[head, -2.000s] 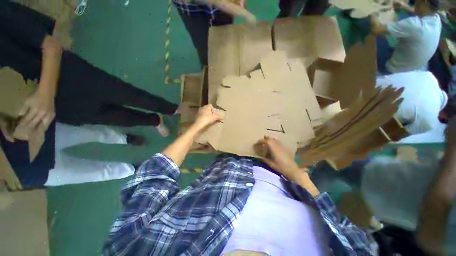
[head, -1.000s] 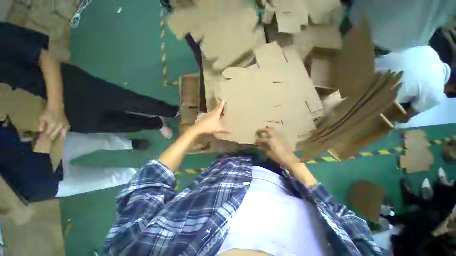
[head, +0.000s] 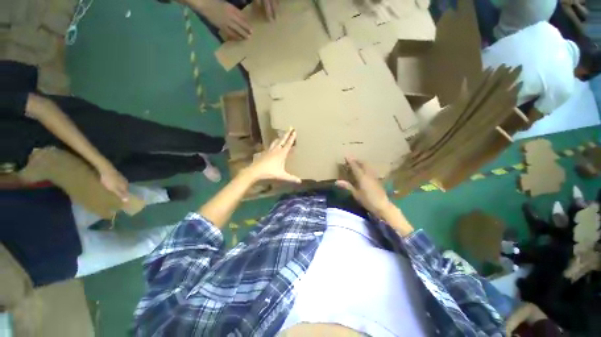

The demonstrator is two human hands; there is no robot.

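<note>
A flat brown box blank [head: 329, 118] with thin dark slits lies in front of me on the cardboard-topped work surface. My left hand [head: 275, 160] rests on its left near edge, thumb and fingers spread apart. My right hand [head: 364, 184] is at the near edge, its fingers on the blank and its thumb below them at the edge. Whether the right hand pinches the edge is hard to tell. A fanned stack of blanks [head: 461, 135] stands to the right of the blank.
Another person's hands [head: 234, 23] touch a second blank [head: 283, 49] across the table. An open carton [head: 412, 69] stands behind right. At left, a person holds a cardboard piece [head: 72, 181]. Yellow-black tape [head: 195, 72] marks the green floor. More people are at the right.
The blank shows slightly higher and further left in view. My left hand's fingers have spread wider on it. The hands across the table have appeared at the second blank.
</note>
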